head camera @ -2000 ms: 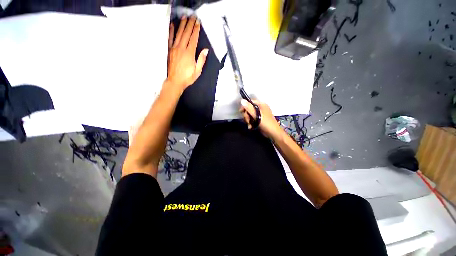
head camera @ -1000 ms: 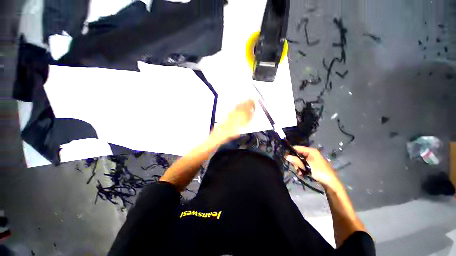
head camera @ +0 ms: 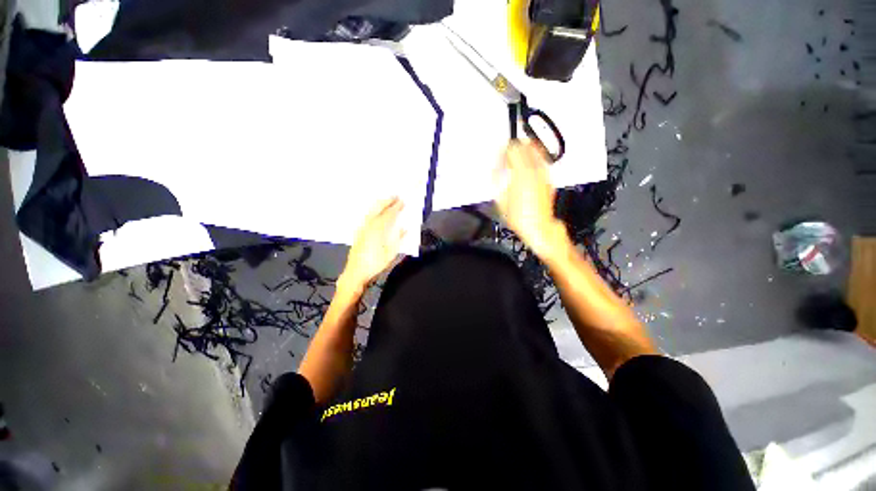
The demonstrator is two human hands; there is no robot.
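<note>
A large white paper pattern (head camera: 259, 144) lies flat over the dark garment (head camera: 192, 29); dark cloth shows as a thin band along the pattern's right edge and at the left. My left hand (head camera: 379, 240) is at the pattern's lower right corner, its fingers blurred; whether it grips the paper cannot be told. The fabric shears (head camera: 512, 93) lie on the white tabletop, silver blades towards the upper left and black handles nearest me. My right hand (head camera: 524, 182) is blurred just below the handles, with no clear grip on them.
A black tape dispenser (head camera: 562, 43) with a yellow roll (head camera: 520, 29) stands at the table's upper right. Thin black offcuts (head camera: 221, 316) litter the grey floor beside the table. A crumpled clear plastic piece (head camera: 808, 247) lies on the floor at the right.
The shears have gone from my right hand to the tabletop. My right hand has moved up and left. My left hand has moved left and down, onto the pattern's corner.
</note>
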